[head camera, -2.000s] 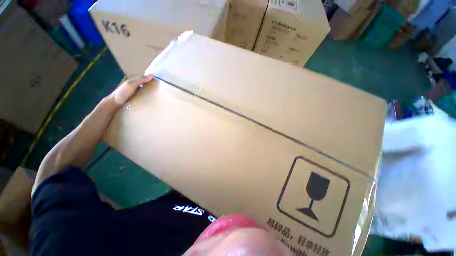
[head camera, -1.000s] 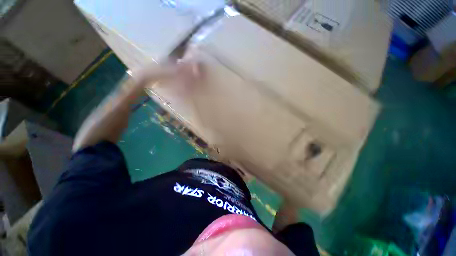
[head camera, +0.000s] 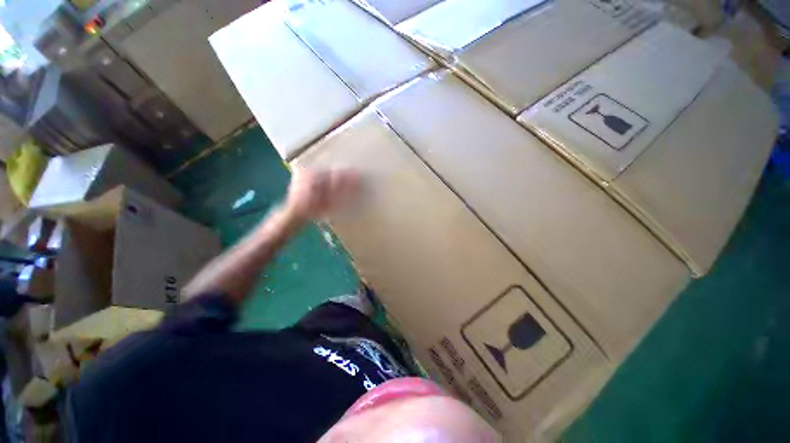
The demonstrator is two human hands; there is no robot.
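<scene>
A large closed master carton (head camera: pixel 485 234) lies in front of me, with a dark centre seam and a black wine-glass mark in a square near its lower right end. It sits against neighbouring sealed cartons. My left hand (head camera: pixel 322 192) is blurred, at or just over the left end of this carton near its edge; contact and finger shape are unclear. My right hand is not in view.
Sealed cartons stand beyond, one at the upper left (head camera: pixel 325 73) and one with a wine-glass mark at the right (head camera: pixel 624 121). An open carton (head camera: pixel 143 251) stands at the left. Green floor (head camera: pixel 684 346) shows at the lower right.
The carton held tilted before me has moved forward and down, and now lies in line against the other cartons. My left hand has left its far corner and is now at its left end.
</scene>
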